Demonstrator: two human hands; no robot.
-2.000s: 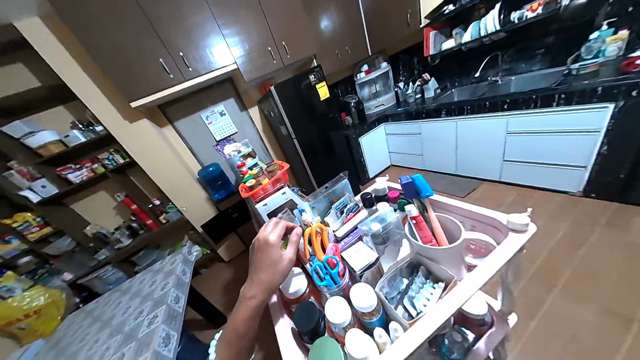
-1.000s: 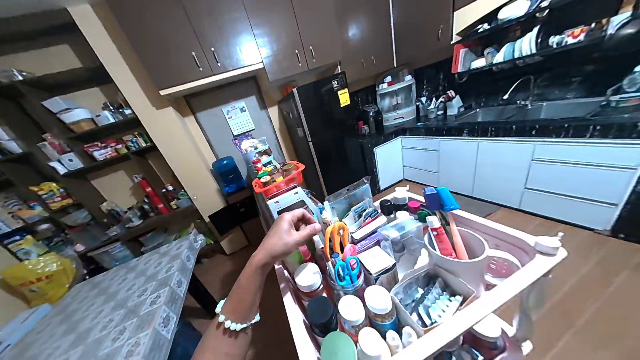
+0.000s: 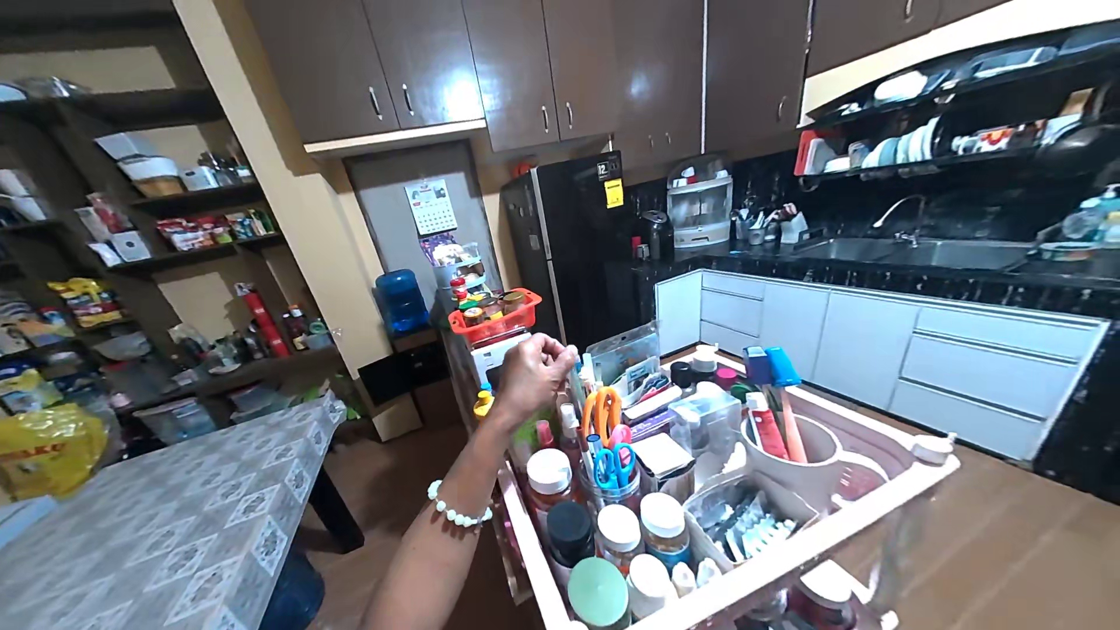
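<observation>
My left hand (image 3: 538,372), with a pale bead bracelet (image 3: 459,505) on its wrist, is over the back left of a white-rimmed cart tray (image 3: 726,595). Its fingertips are pinched; whether a thin item is between them I cannot tell. Nearest below are orange-handled scissors (image 3: 602,411) and blue-handled scissors (image 3: 614,465), upright in a clear jar. In front stand several bottles, among them one with a green cap (image 3: 598,588) and one with a black cap (image 3: 570,530). To the right are a clear plastic box (image 3: 704,422), a pink mug (image 3: 801,464) holding a red tube (image 3: 766,427), and a bin of small packets (image 3: 752,529). My right hand is not in view.
A table with a patterned cover (image 3: 175,516) stands at the left, before shelves of groceries. Behind the tray are an orange-red basket (image 3: 494,322) of jars and a black refrigerator (image 3: 573,254). White cabinets (image 3: 792,328) under a sink counter line the right.
My left hand stays raised over the tray's back left, its fingers drawn together in a pinch. The view has shifted somewhat.
</observation>
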